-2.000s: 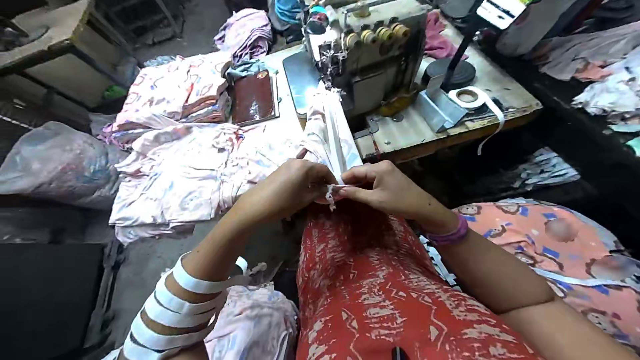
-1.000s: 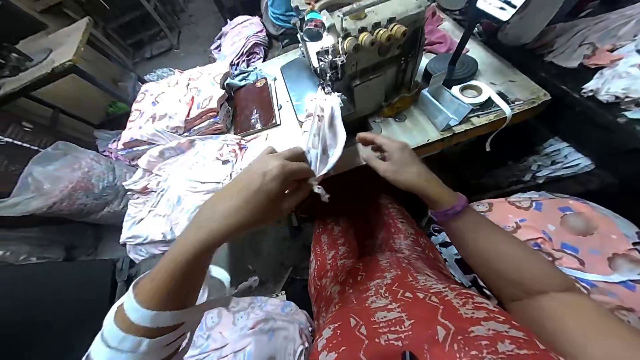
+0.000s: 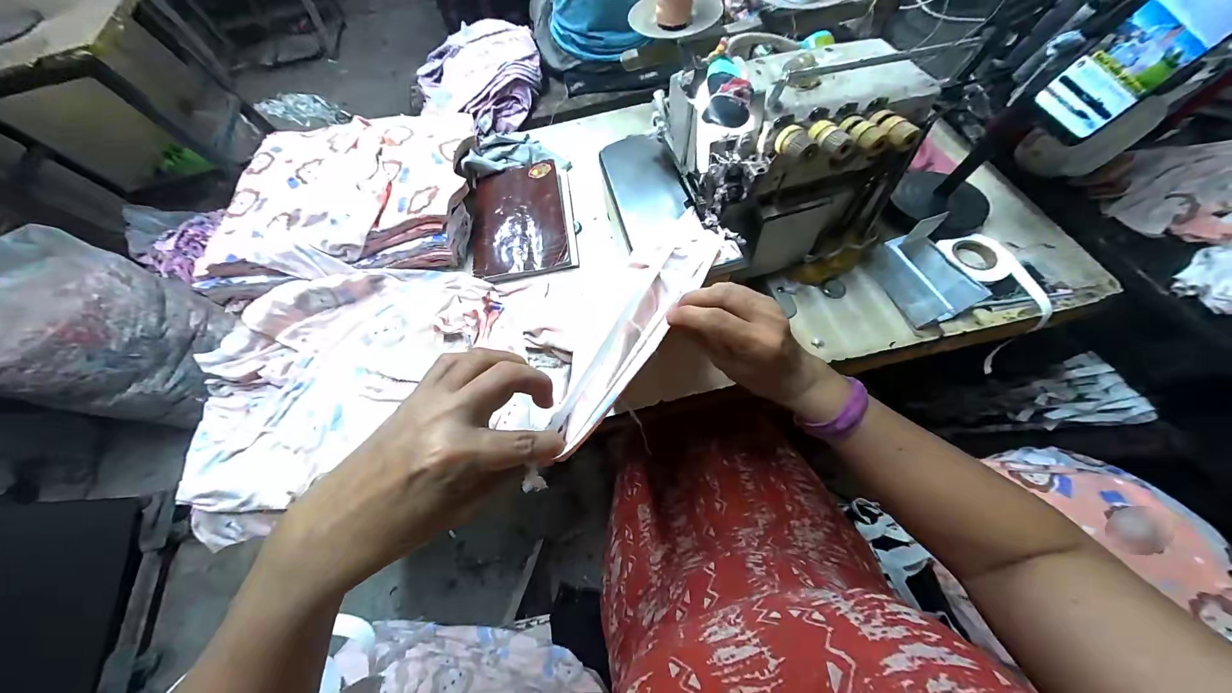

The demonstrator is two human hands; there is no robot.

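Observation:
A strip of folded whitish fabric [image 3: 626,351] runs from the needle area of an overlock sewing machine [image 3: 799,164] down toward my lap. My left hand [image 3: 462,423] pinches its lower end between thumb and fingers, where a small frayed tuft hangs. Higher up, my right hand [image 3: 746,337] grips the right edge of the same fabric, just in front of the machine. The part of the fabric under the presser foot is hidden by thread and lint.
Printed cloth pieces [image 3: 337,337] and a folded stack [image 3: 356,192] lie left of a dark red book [image 3: 523,219]. A white tape roll [image 3: 974,254] rests beside a metal holder at right. A plastic bag [image 3: 96,318] bulges at far left; a lit phone [image 3: 1107,82] stands upper right.
Both hands were together at the fabric's lower end two seconds ago. One second ago my right hand was off the fabric; now it grips it nearer the machine.

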